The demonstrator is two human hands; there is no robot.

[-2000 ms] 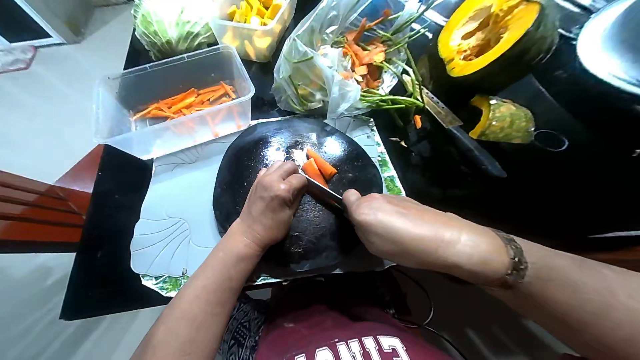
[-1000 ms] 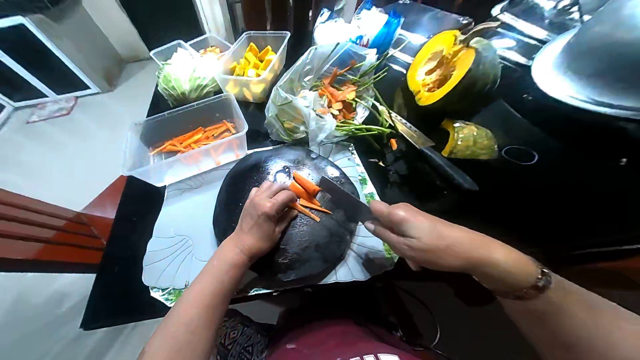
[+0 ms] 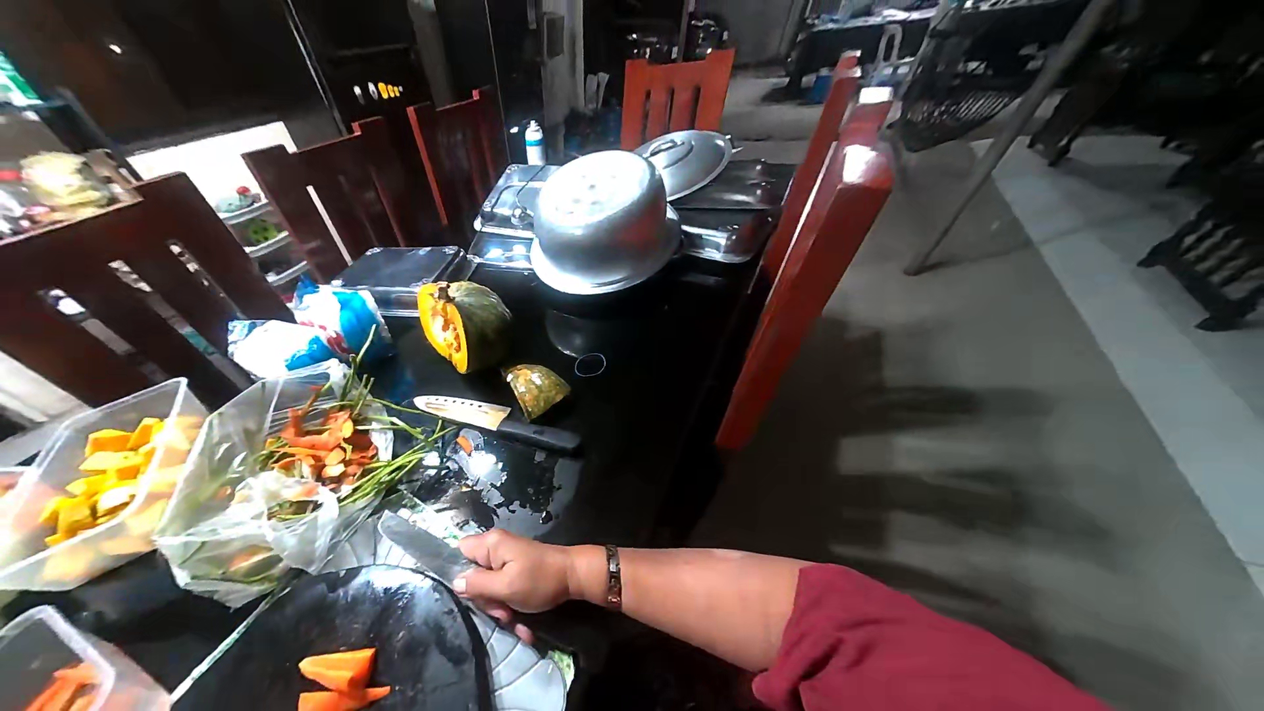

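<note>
My right hand (image 3: 518, 573) is closed around the handle of a kitchen knife (image 3: 425, 545), whose blade points up and left over the far right edge of the round dark cutting board (image 3: 395, 632). Carrot pieces (image 3: 341, 671) lie on the board, near the bottom of the view. Under the board is a pale patterned mat (image 3: 528, 662). My left hand is out of view. At the lower left, a clear plastic container (image 3: 109, 657) holds cut carrot. Beyond the board, a plastic bag (image 3: 227, 504) holds orange peelings and green stems.
A second knife (image 3: 494, 423) lies near a pumpkin wedge (image 3: 536, 389) and a larger cut pumpkin (image 3: 474, 321). Pumpkin chunks fill a clear container (image 3: 163, 410) at left. Farther back stand an upturned metal pot (image 3: 612, 222) and a lid (image 3: 688, 163). Red wooden chairs (image 3: 815, 267) flank the table.
The view has swung far to the right and up. My left hand, earlier holding the carrot on the board, has gone out of view. My right hand's knife is away from the carrot pieces.
</note>
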